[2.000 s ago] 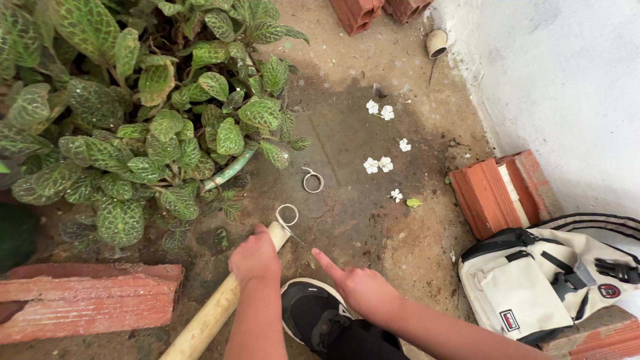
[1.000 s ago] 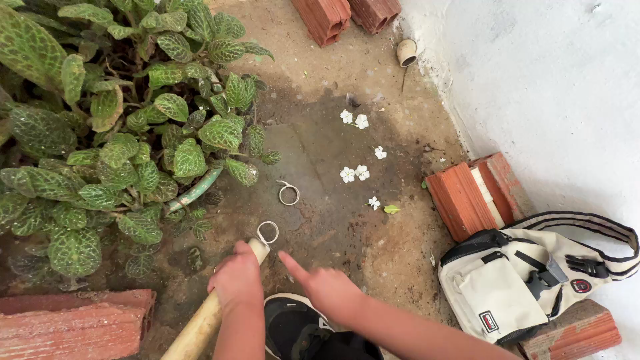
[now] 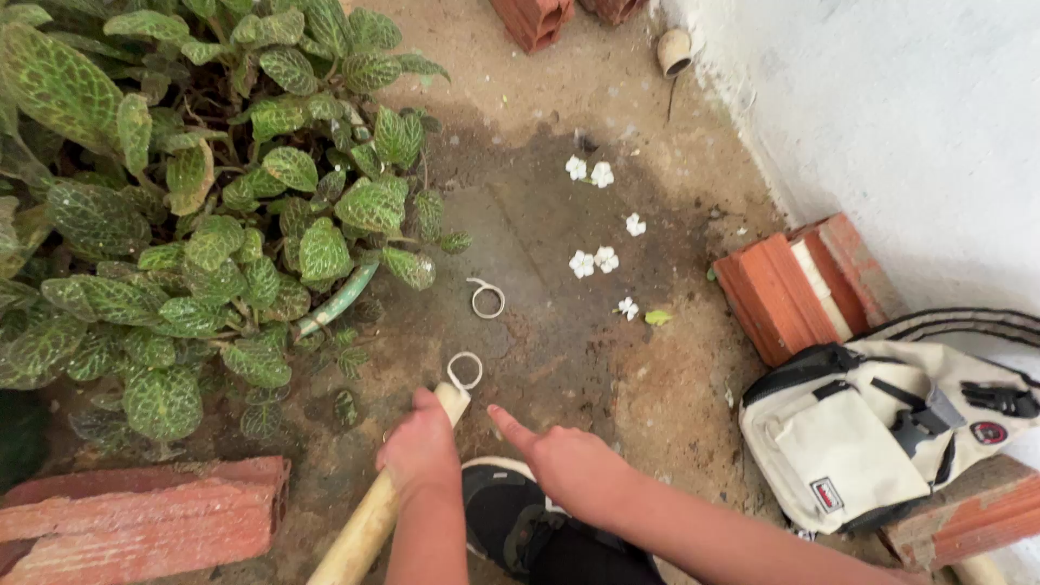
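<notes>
My left hand [image 3: 420,443] is closed around a pale, thick pole [image 3: 357,528], near its upper end. A small whitish ring [image 3: 465,370] stands out from that end. Just right of the pole's tip, my right hand [image 3: 573,467] has its index finger extended toward the tip, apart from it; its other fingers are curled, and whether they hold anything is hidden. Further up, a second whitish ring with a loose tail [image 3: 487,301] lies on the damp ground. Several white flowers [image 3: 582,263] lie to the right of it, with a small yellow-green leaf [image 3: 657,318] beside the lowest one.
Leafy plants [image 3: 211,244] fill the upper left, a green hose [image 3: 337,302] at their edge. Red hollow bricks lie at lower left [image 3: 162,512], at the top [image 3: 532,20] and by the white wall [image 3: 784,296]. A cream bag [image 3: 853,447] rests at right. A shoe [image 3: 504,508] is below my hands.
The view has shifted somewhat. My left hand keeps its hold on the pole, and my right index finger stays extended near the tip. Nothing else has plainly changed.
</notes>
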